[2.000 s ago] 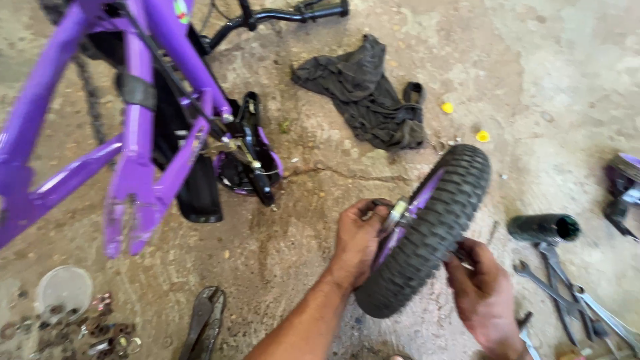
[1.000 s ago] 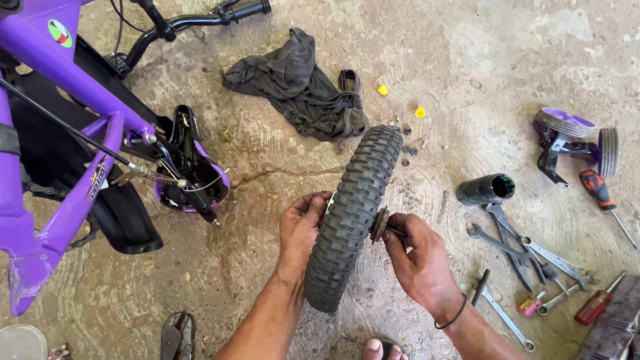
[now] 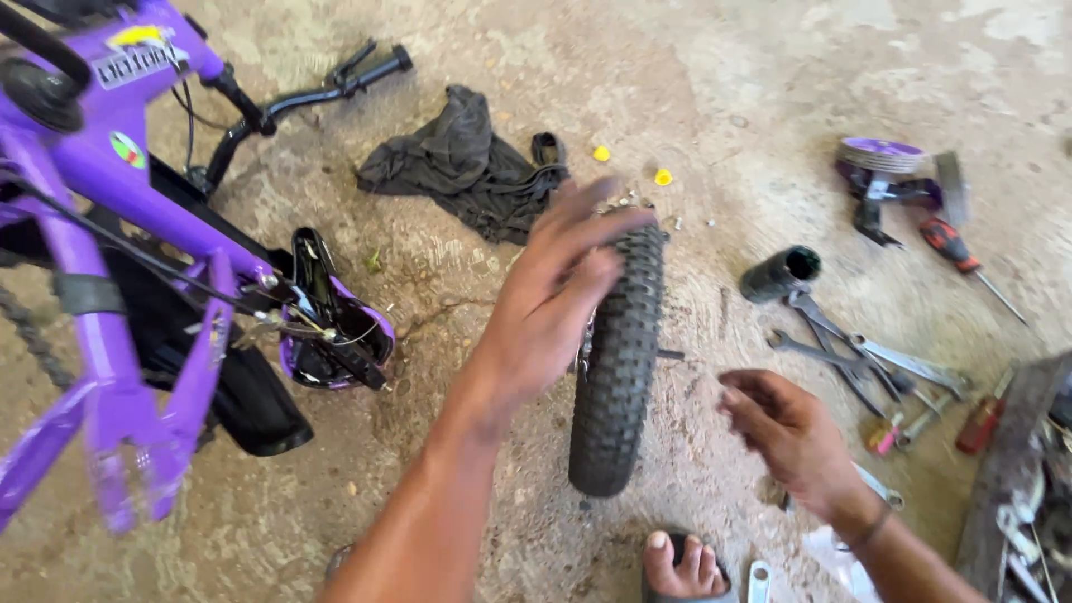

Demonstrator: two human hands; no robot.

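A small bicycle wheel with a knobby black tyre [image 3: 621, 360] stands upright on the concrete floor, its axle end poking out on the right side. My left hand [image 3: 557, 293] is at the wheel's upper left, fingers spread over the top of the tyre; whether it grips or only touches is blurred. To the right of the wheel, my right hand [image 3: 783, 435] is apart from it, fingers bent, and nothing shows in it. The purple bicycle frame [image 3: 159, 218] lies at the left, with its bare fork-like dropouts [image 3: 126, 469] toward the bottom.
A dark cloth [image 3: 469, 163] and two yellow caps [image 3: 663, 177] lie beyond the wheel. Training wheels [image 3: 883, 159], a screwdriver [image 3: 950, 243], a dark cylinder [image 3: 775, 272] and several wrenches [image 3: 909, 364] are on the right. A tool box [image 3: 1005, 486] stands lower right, near a sandalled foot [image 3: 687, 565].
My right hand has come away from the wheel's axle and is now apart from it on the right. My left hand has moved up to the top of the tyre.
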